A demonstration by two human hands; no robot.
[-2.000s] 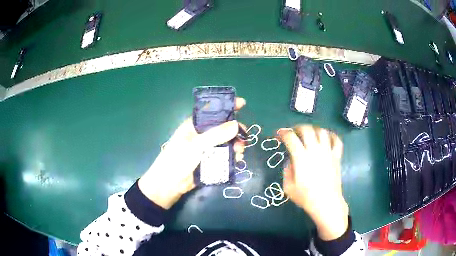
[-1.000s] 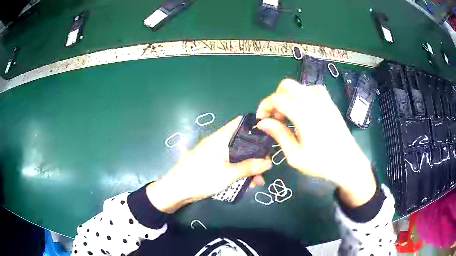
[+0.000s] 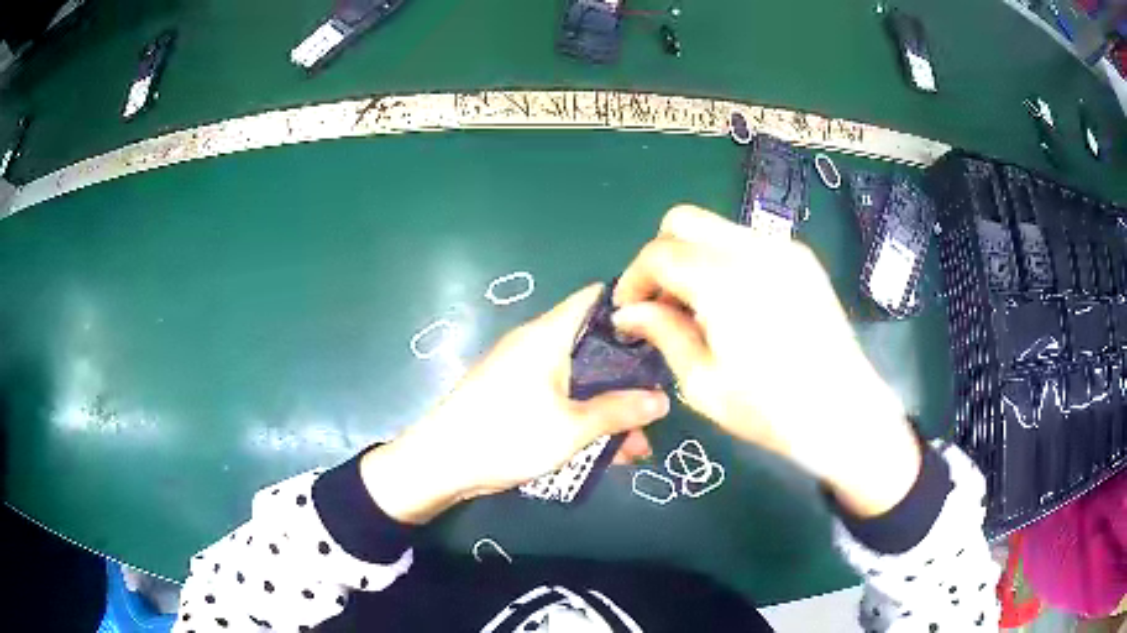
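My left hand (image 3: pixel 507 414) holds a dark phone housing (image 3: pixel 608 367) tilted above the green bench, its thumb across the middle. The pale keypad (image 3: pixel 571 474) shows at the lower end. My right hand (image 3: pixel 754 340) is over the upper end of the housing, thumb and index finger closed together against it. The fingers hide that end, and I cannot tell whether a small part is between them. White rings (image 3: pixel 655 485) lie loose on the bench below the right hand, and two more, one a white ring (image 3: pixel 509 288), lie to the left of the housing.
Two housings lie back right, one partly behind my right hand (image 3: pixel 776 186), one beside the trays (image 3: pixel 895 257). A tall stack of black trays (image 3: pixel 1051 334) stands at right. Beyond a stained pale strip (image 3: pixel 494 109), phone units such as one dark unit (image 3: pixel 591 30) lie on the green conveyor.
The housing was upright with my right hand away from it; it is now tilted, with my right fingers at its upper end. The units on the conveyor have shifted left.
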